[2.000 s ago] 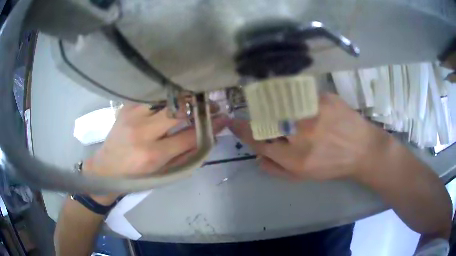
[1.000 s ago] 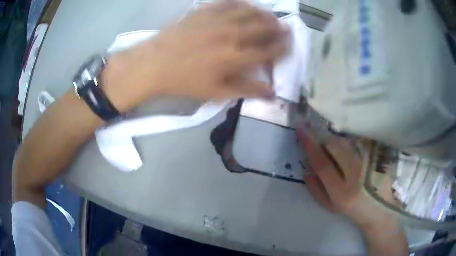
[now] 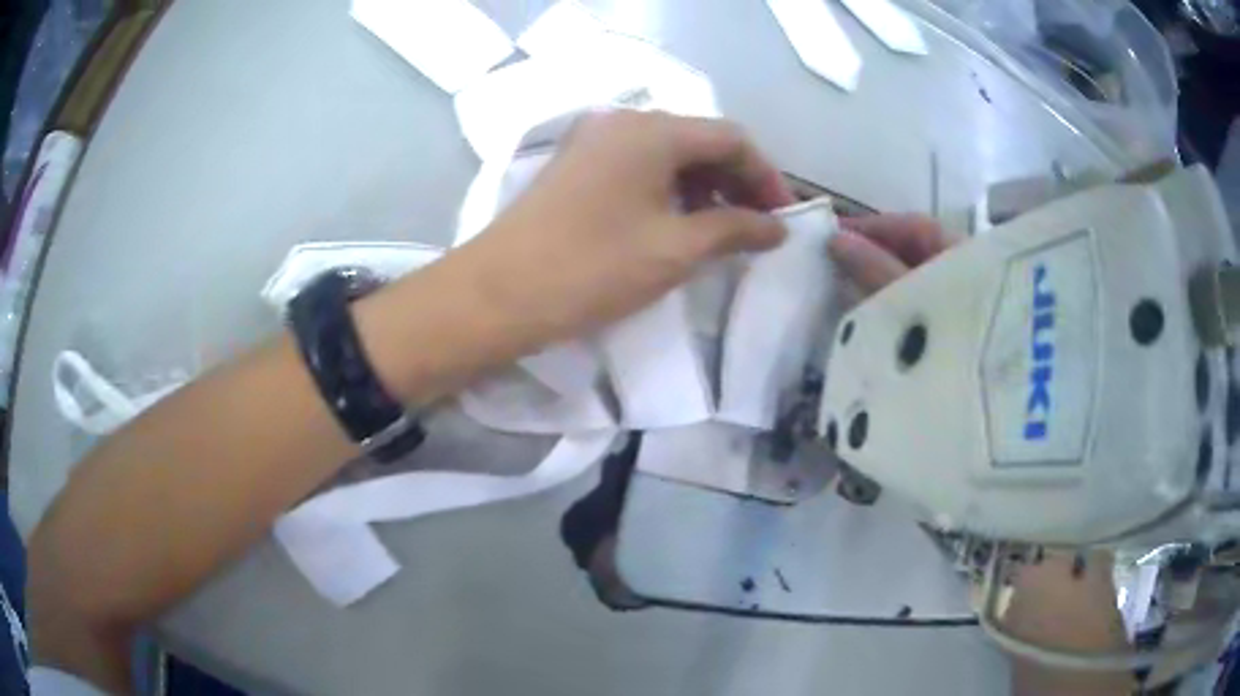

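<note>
My left hand (image 3: 680,190) pinches the top end of a white fabric piece (image 3: 778,320) between thumb and fingers, behind the presser foot area. My right hand (image 3: 891,248) shows only as fingertips at the other corner of the same end, also on the piece; the machine head hides the rest. The piece runs down to the needle plate (image 3: 728,457), beside another white piece (image 3: 660,360). The off-white JUKI machine head (image 3: 1006,367) hides the needle.
More white pieces (image 3: 585,68) lie heaped behind my left hand. Two pointed tabs (image 3: 820,44) lie at the far edge. A white tape (image 3: 462,492) bends across the table (image 3: 476,639) at left. A clear plastic sheet (image 3: 1108,68) is at the far right.
The view has shifted, showing more of the machine head and far table. My right hand has moved from beside the bed's front to behind the needle, and both hands now hold the piece's end.
</note>
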